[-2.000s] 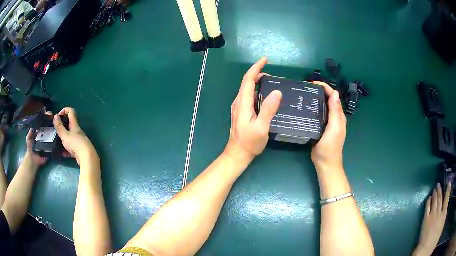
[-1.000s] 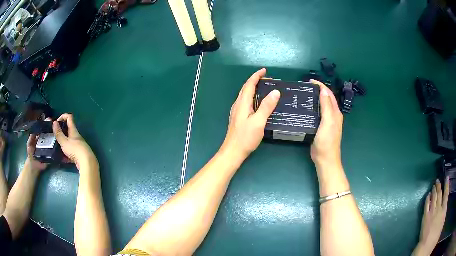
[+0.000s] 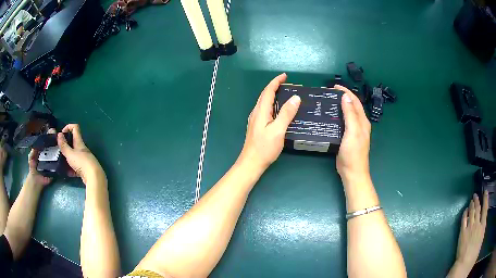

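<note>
A black retail box (image 3: 314, 117) with white printed text on its upper face is held above the green bench. A whitish label sticker (image 3: 311, 146) shows on its near side. My left hand (image 3: 269, 127) grips the box's left side, with the thumb on the printed face. My right hand (image 3: 353, 130) holds its right side. The box looks shut. The palms and the box's underside are hidden. A loose pile of small black mounts (image 3: 377, 101) lies just beyond my right hand, partly hidden by it.
Cream frame legs (image 3: 218, 27) stand on the bench (image 3: 157, 108) ahead. Another person's hands (image 3: 79, 155) hold a small box at left. A large black case (image 3: 57, 32) lies far left. Black inserts (image 3: 478, 142) lie in a row at right, near another person's hand (image 3: 474, 228).
The box and my hands have shifted slightly left in view. The box's label side shows more than two seconds ago. My grip is the same.
</note>
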